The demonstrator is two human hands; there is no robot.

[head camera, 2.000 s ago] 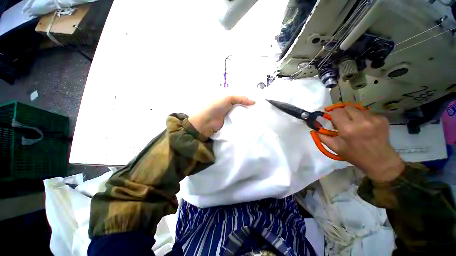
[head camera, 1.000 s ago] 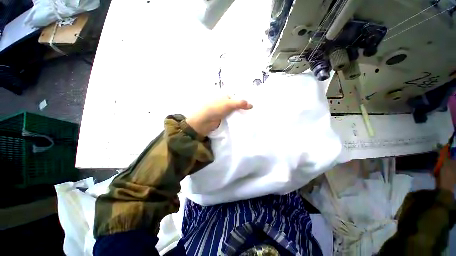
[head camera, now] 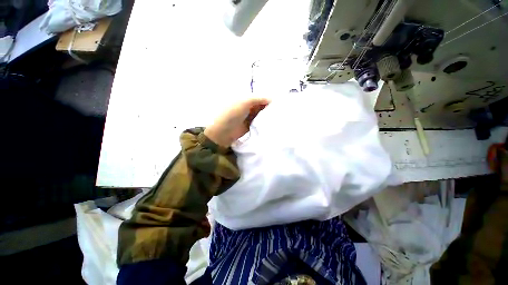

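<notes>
A white fabric garment piece lies bunched from the machine table down over the lap. My left hand holds its left edge, with thumb and fingers closed on the cloth left of the machine head. At the right edge, my right sleeve shows dark and cut off. An orange scissors handle shows just above that sleeve. My right hand is too dark and cut off to make out its grip.
The sewing machine head with threads and knobs stands at upper right over the white table. A pale lamp is at top. Cloth piles lie beside the striped apron. A tied box is at upper left.
My right hand has moved away from the cloth to the right edge with the orange-handled scissors. My left hand stays on the cloth. The view has shifted, and the green crate is lost in darkness.
</notes>
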